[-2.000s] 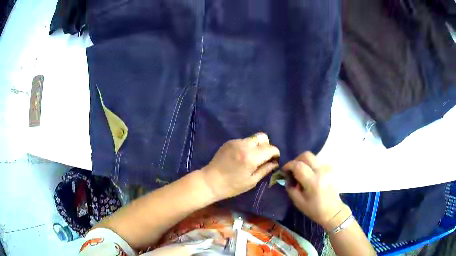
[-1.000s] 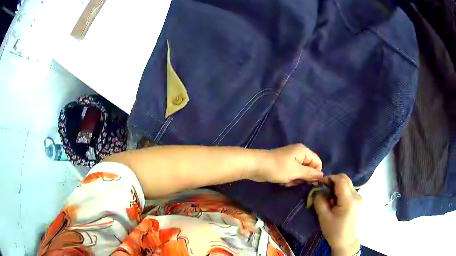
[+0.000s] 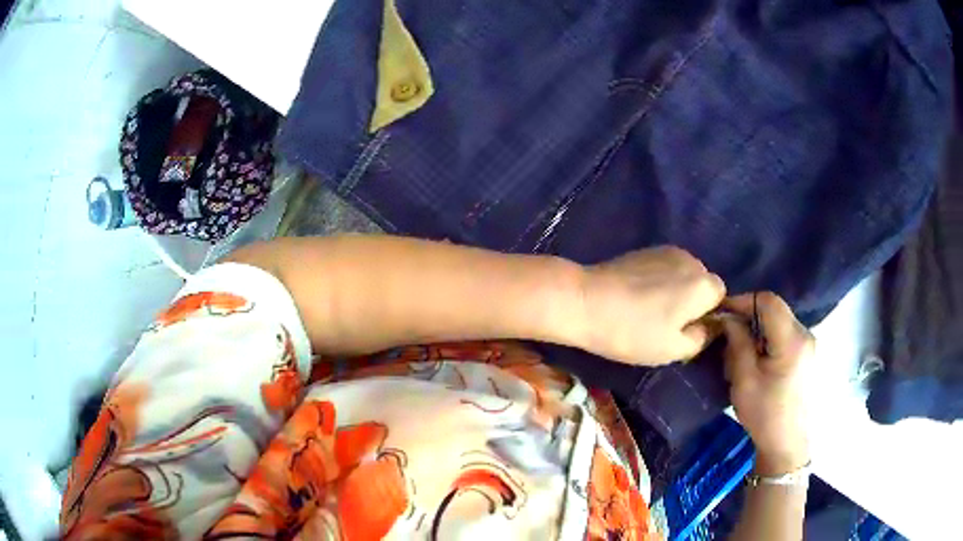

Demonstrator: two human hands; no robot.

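The dark blue garment with pale topstitching lies spread in front of me. A pointed tan flap facing with a round button is folded back on its left part. My left hand and my right hand meet at the garment's lower right. Their fingers are closed on a small tan-edged flap, mostly hidden by them. A thin dark thing shows at my right fingers; I cannot tell what it is.
A floral-edged bag and a blue bottle are at the left. Brown ribbed cloth lies at the right. A blue basket is at the lower right. My orange-flowered top fills the bottom.
The view has swung right and down, so the garment and bag sit higher in the picture. Both hands stay together at the small flap, my left hand now closer over it.
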